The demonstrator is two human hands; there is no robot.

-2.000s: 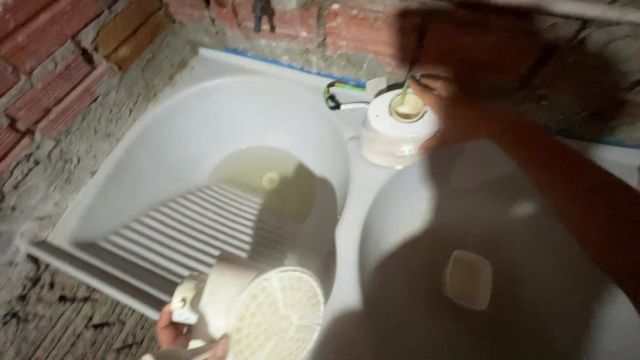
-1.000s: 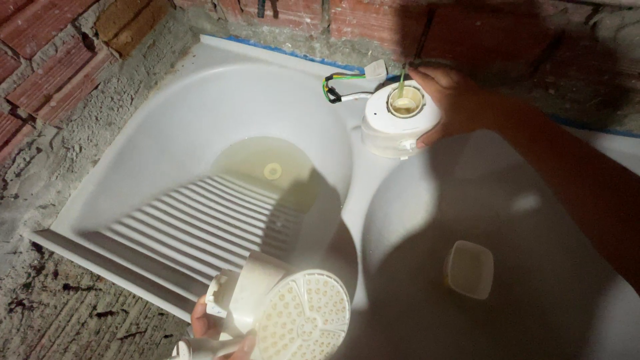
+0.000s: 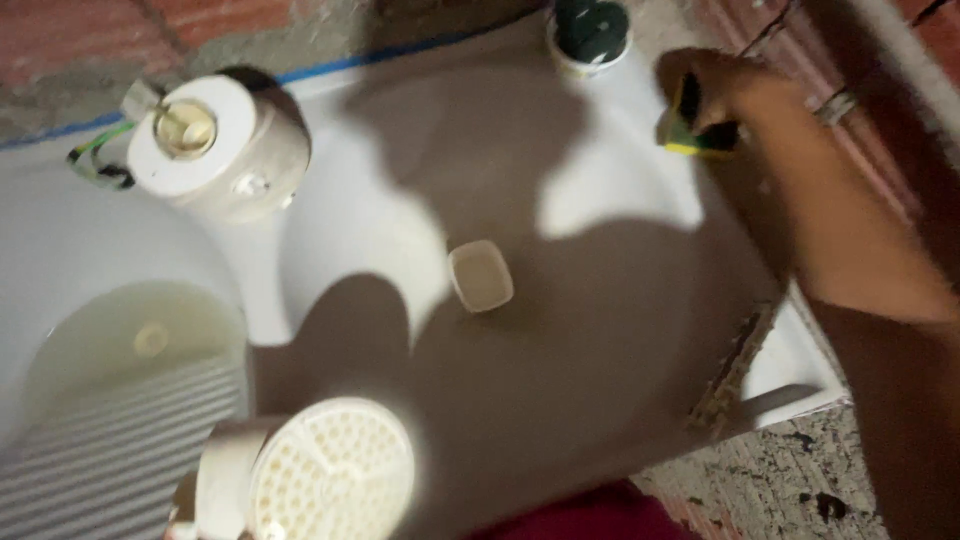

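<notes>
At the lower left my left hand [image 3: 184,506], mostly cut off by the frame edge, holds an electric shower head [image 3: 334,472] with its perforated face up. My right hand [image 3: 720,97] grips a yellow and dark green scrub sponge [image 3: 699,142] at the back right corner of the sink. A white round shower housing [image 3: 232,150] with colored wires [image 3: 101,154] stands on the ledge between the basins. Near my right hand is a white tub [image 3: 589,41] with dark green contents.
The left basin has a ribbed washboard [image 3: 135,442] and cloudy water [image 3: 150,319]. A small square plastic container [image 3: 481,276] lies in the right basin. A rough strip [image 3: 731,367] lies at the right edge. Brick walls [image 3: 225,19] border the back and right.
My right hand has left the white housing, moved right and taken hold of the sponge. The view has shifted right. My left hand still holds the shower head.
</notes>
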